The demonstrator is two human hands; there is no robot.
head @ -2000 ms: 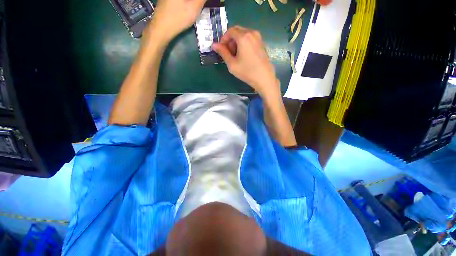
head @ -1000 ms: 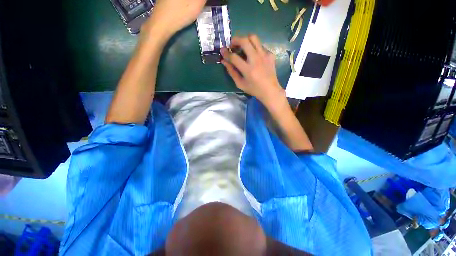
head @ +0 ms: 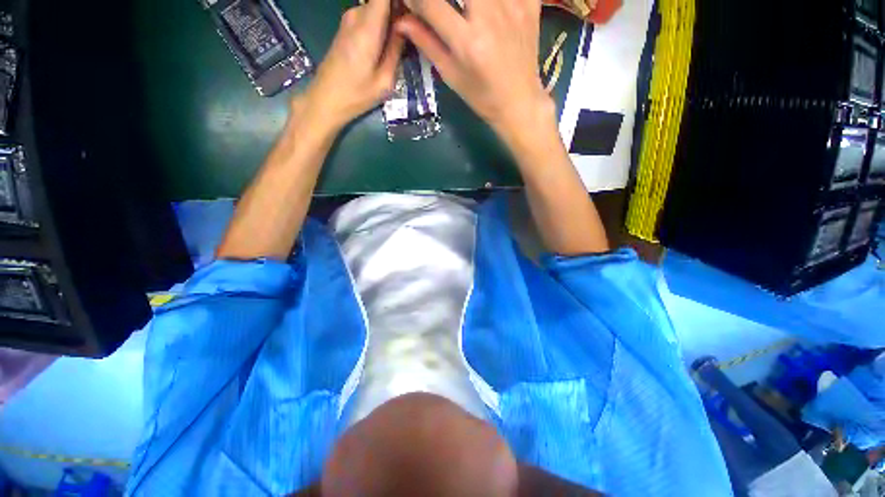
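Observation:
An open phone unit (head: 412, 107) lies on the green bench mat (head: 233, 155), with its silvery-white inside and the circuitry at its near end showing. Its far part is hidden under my hands. My left hand (head: 364, 58) is above its far left side, fingers bent. My right hand (head: 480, 49) reaches over it from the right, fingertips close to my left fingertips at the top edge of the picture. Something small and dark shows between the fingertips, too unclear to name. I cannot tell whether either hand grips it.
A second phone unit with a battery (head: 250, 34) lies upper left. A red parts bin (head: 604, 10), tan strips (head: 554, 60) and a white sheet (head: 606, 82) are at right. Yellow ribbed edges (head: 665, 116) border a black tray stack (head: 752, 136). Black trays (head: 107, 194) stand at left.
My right hand has moved up from the phone's near end to meet my left hand. My left hand has come slightly down and right. The view has shifted a little, showing more of the second phone.

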